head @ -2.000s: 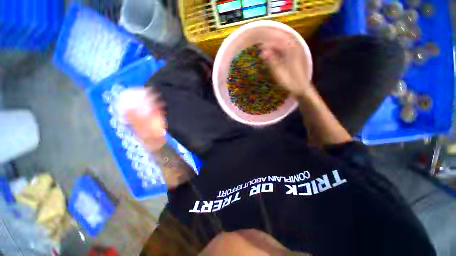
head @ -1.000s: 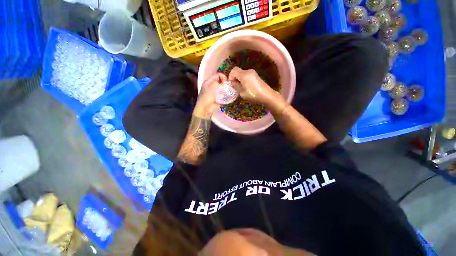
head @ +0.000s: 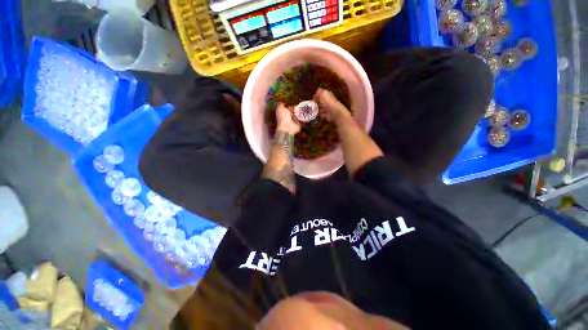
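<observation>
A clear plastic ball [head: 306, 111] is held low inside the pink bucket [head: 255, 103], at the surface of the tiny coloured beads [head: 316, 143]. My left hand [head: 287, 120] holds the ball from its left side. My right hand [head: 331, 106] is at the ball's right side among the beads, fingers partly hidden; whether it grips the ball or beads cannot be told. The bucket stands between my legs.
A digital scale [head: 277, 22] sits on a yellow crate [head: 206, 55] beyond the bucket. The left blue tray [head: 106, 209] holds clear balls. The right blue tray [head: 535, 97] holds speckled balls. A translucent jug [head: 132, 45] and a tray of small clear pieces [head: 74, 93] are upper left.
Two seconds ago my left hand was at the left tray; then it brought a clear ball over the bucket. Since then both hands have moved down with the ball to the beads.
</observation>
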